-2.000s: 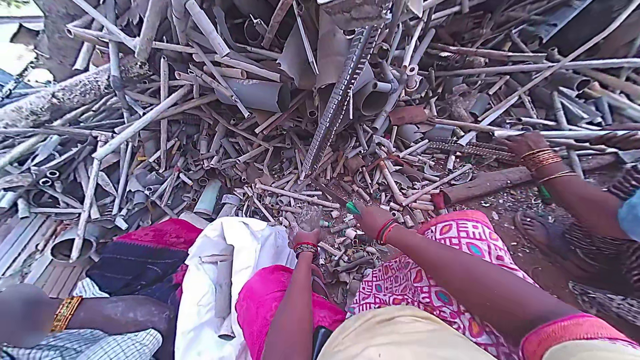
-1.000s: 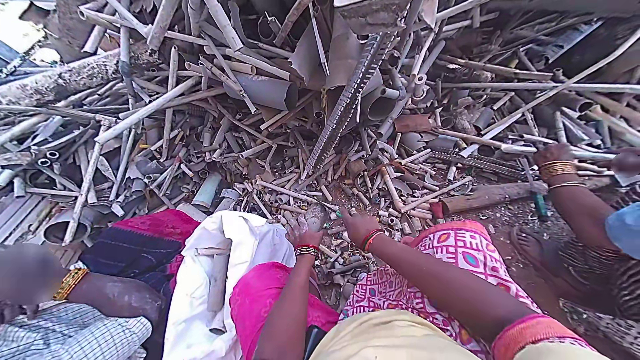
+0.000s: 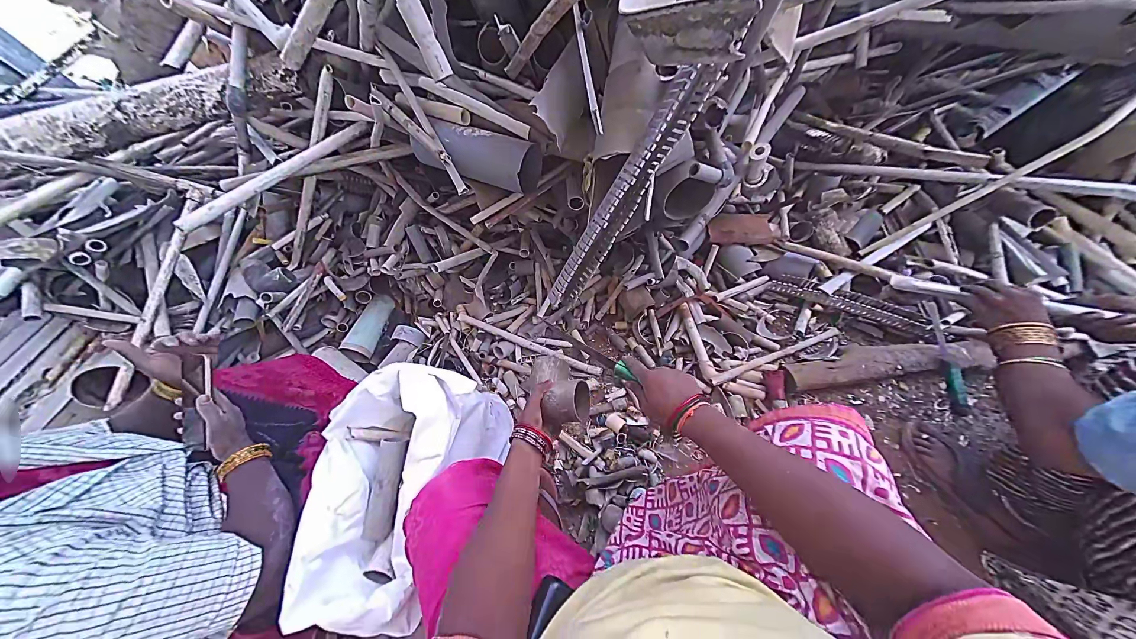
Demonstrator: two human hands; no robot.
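My left hand [image 3: 534,415], with red bangles at its wrist, holds a short piece of grey pipe [image 3: 564,402] low in the middle of the view. To the right of it my right hand [image 3: 664,390] grips the green handle [image 3: 627,369] of a tool, whose thin dark blade points up and left over the scrap. Small cut pipe pieces [image 3: 612,461] lie on the ground below and between my hands. On my left a white sack [image 3: 342,497] bears a few grey pipe lengths [image 3: 384,488].
A large heap of scrap pipes [image 3: 497,155] rises ahead, with a slotted dark strip [image 3: 621,186] slanting down from it. At the left a co-worker's hands [image 3: 222,424] hold a thin piece. Another co-worker's hand [image 3: 1010,311] is at a pale pipe on the right, near a green-handled tool [image 3: 955,387].
A short grey pipe piece now shows clearly in my left hand. The co-worker's hands at the left have come up together around a thin piece.
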